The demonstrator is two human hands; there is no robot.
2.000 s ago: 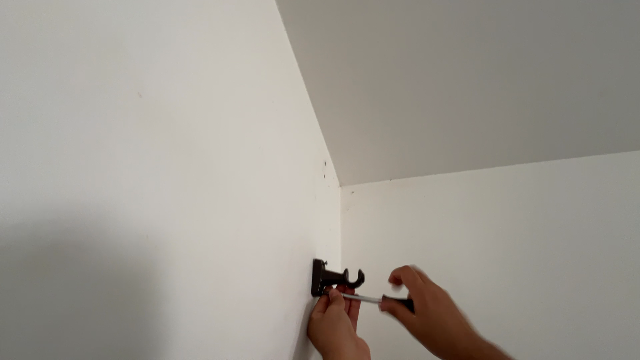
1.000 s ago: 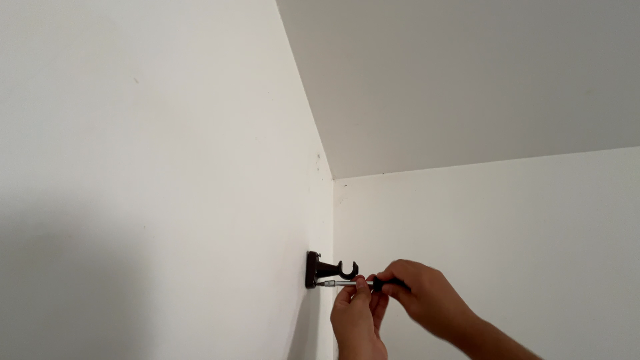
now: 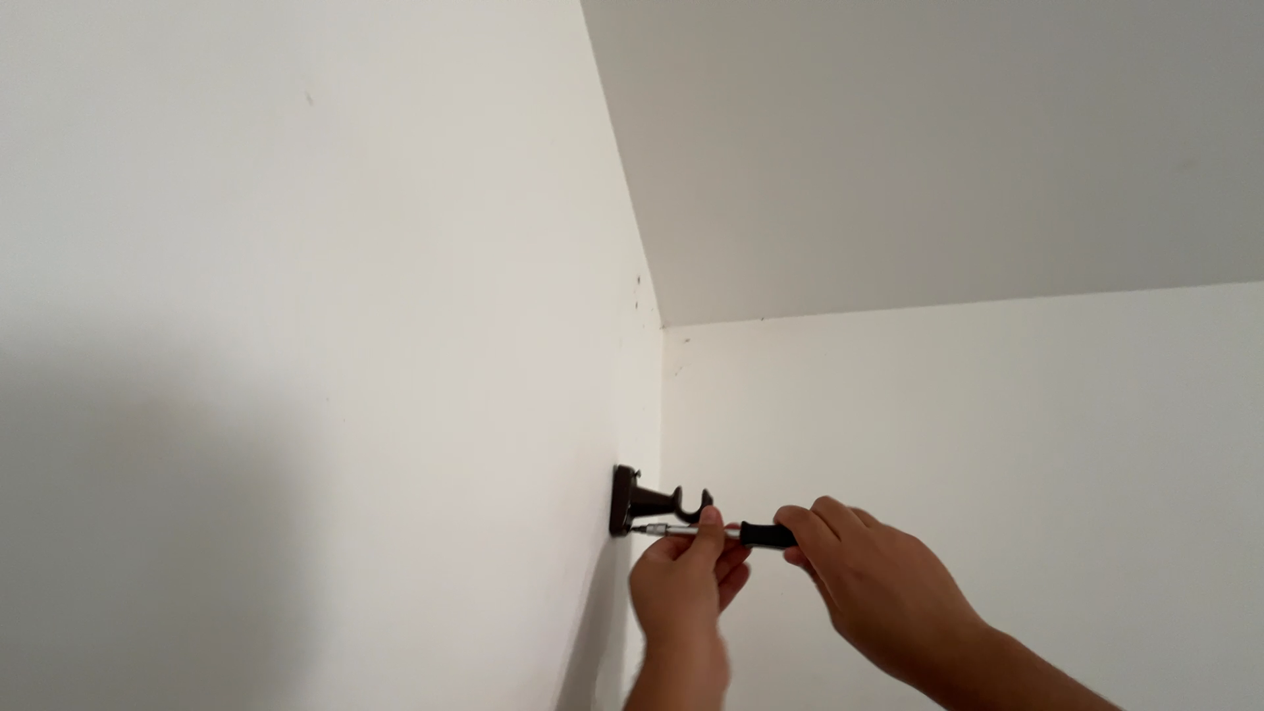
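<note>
A dark curtain rod bracket [image 3: 654, 502] stands out from the left wall near the room's corner, its open hook facing up. A screw head shows at the top of its base plate. Below the bracket's arm lies a screwdriver [image 3: 760, 535] with a black handle and metal shaft, roughly level, its tip at the lower end of the base plate. My left hand [image 3: 686, 583] pinches the shaft between thumb and fingers, just under the hook. My right hand [image 3: 869, 573] is closed around the handle's end. Whether a screw sits at the tip is hard to tell.
The white left wall [image 3: 395, 296] meets the white right wall [image 3: 968, 425] close behind the bracket. Above them slopes a grey ceiling [image 3: 889, 148]. Small dark marks dot the walls near the corner, and a soft shadow falls on the left wall.
My left hand has moved from beside the bracket's base onto the screwdriver shaft. The screwdriver's tip has come to the base plate's lower end, and my right hand has closed on the handle.
</note>
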